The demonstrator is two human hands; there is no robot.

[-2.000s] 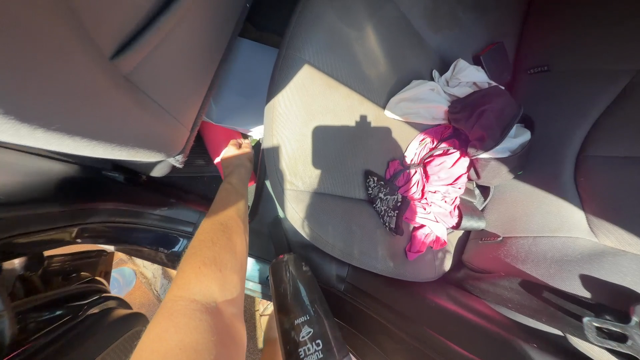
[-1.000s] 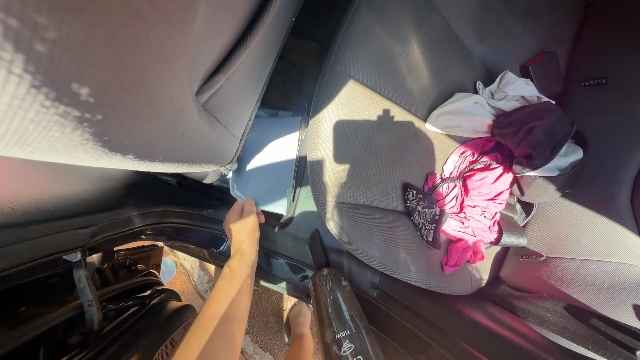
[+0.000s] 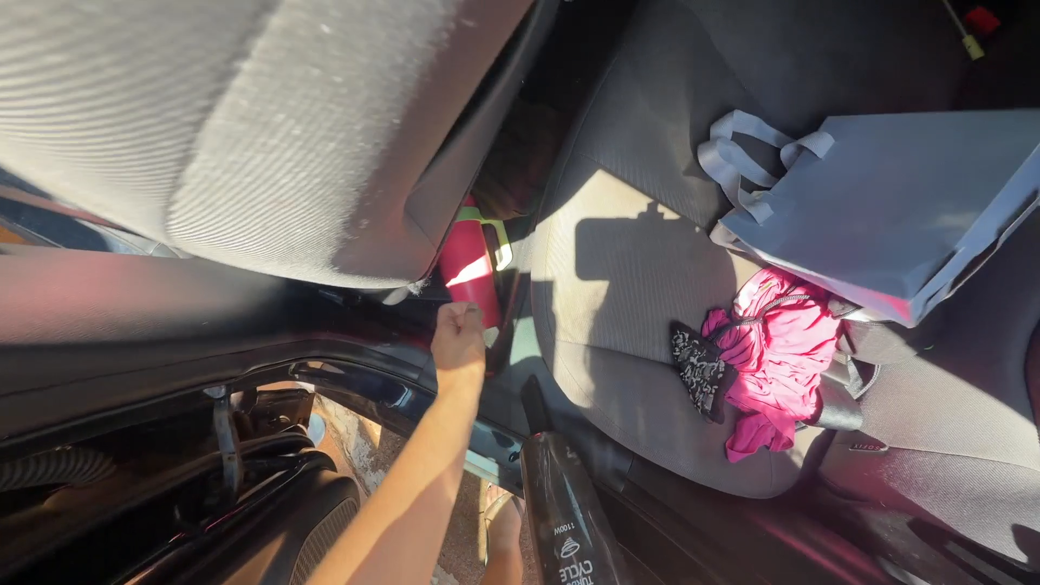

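Note:
My left hand [image 3: 459, 341] reaches into the footwell, its fingers curled at the lower end of a red bottle [image 3: 474, 276] with a light green handle. Whether the fingers grip the bottle is unclear. A grey gift bag with ribbon handles [image 3: 886, 195] lies on the rear seat. Beside it are a bright pink cloth garment [image 3: 784, 357] and a black-and-white patterned fabric piece [image 3: 697, 370]. A black handheld vacuum cleaner [image 3: 565, 512] extends from the bottom edge, its nozzle beside the seat. My right hand is out of view.
The front seat's back [image 3: 325, 146] overhangs the footwell at the upper left. The door sill [image 3: 390, 394] runs beneath my forearm, with the open door [image 3: 268, 504] at lower left. A foot [image 3: 502, 520] stands outside on the ground. The rear seat cushion [image 3: 617, 317] carries a shadow.
The grey bag, in the footwell a second ago, now lies on the rear seat, over where white and dark cloths showed. The red bottle is visible again, with my left hand at it.

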